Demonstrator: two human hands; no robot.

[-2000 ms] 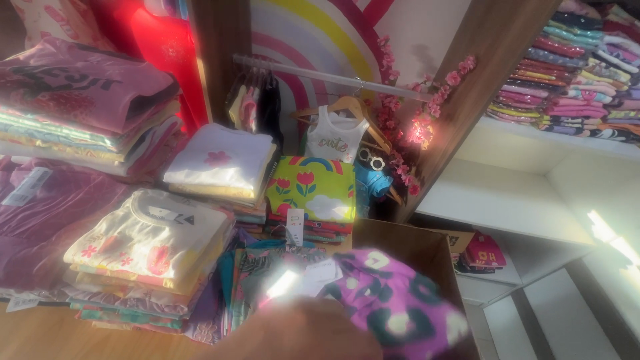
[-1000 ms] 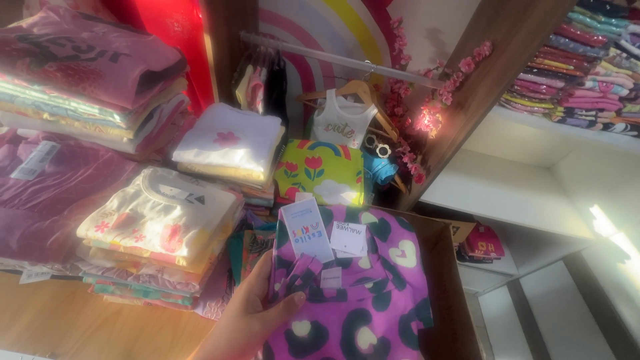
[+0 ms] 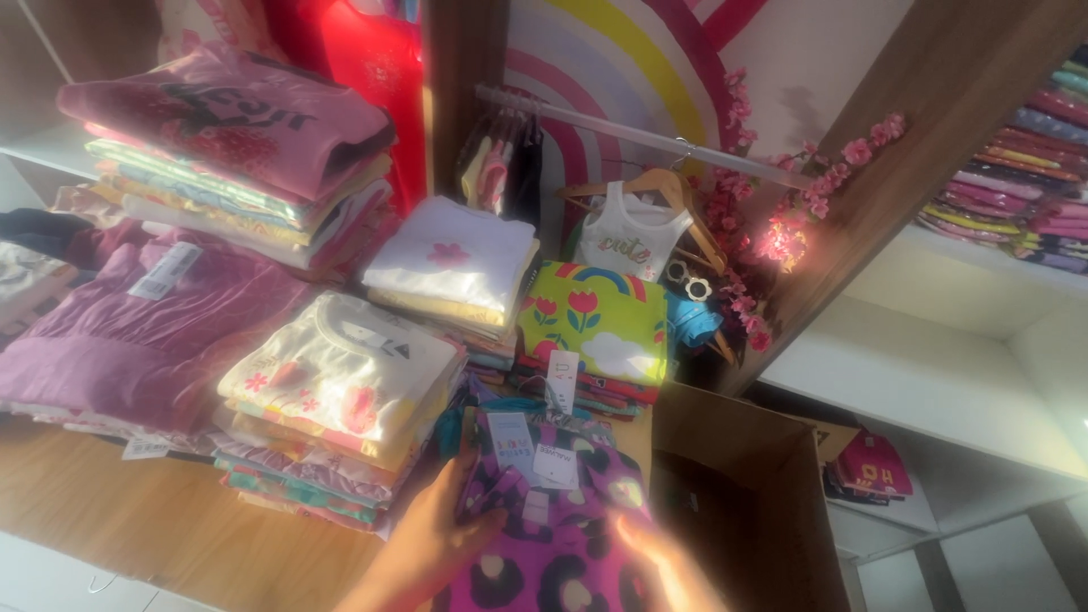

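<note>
A folded purple garment with dark spots and cream hearts [image 3: 552, 544] lies between my two hands at the bottom centre, with paper tags on its upper part. My left hand [image 3: 433, 527] grips its left edge, thumb on top. Along its right edge rests my right hand [image 3: 667, 561], blurred, so its grip is unclear. Just above the garment is a stack topped by a lime-green garment with tulips and a rainbow [image 3: 595, 319]. To the left stands a stack topped by a cream printed shirt [image 3: 340, 374].
An open cardboard box [image 3: 739, 459] stands right of my hands. More stacks hold a white flowered shirt [image 3: 459, 255], a pink shirt [image 3: 229, 119] and a mauve garment [image 3: 144, 331]. White shelves [image 3: 926, 340] are at the right. A white tank top [image 3: 633, 225] hangs behind.
The purple garment, one second ago held by my left hand and partly over the box, is now farther left. My right hand has come into view at its right side.
</note>
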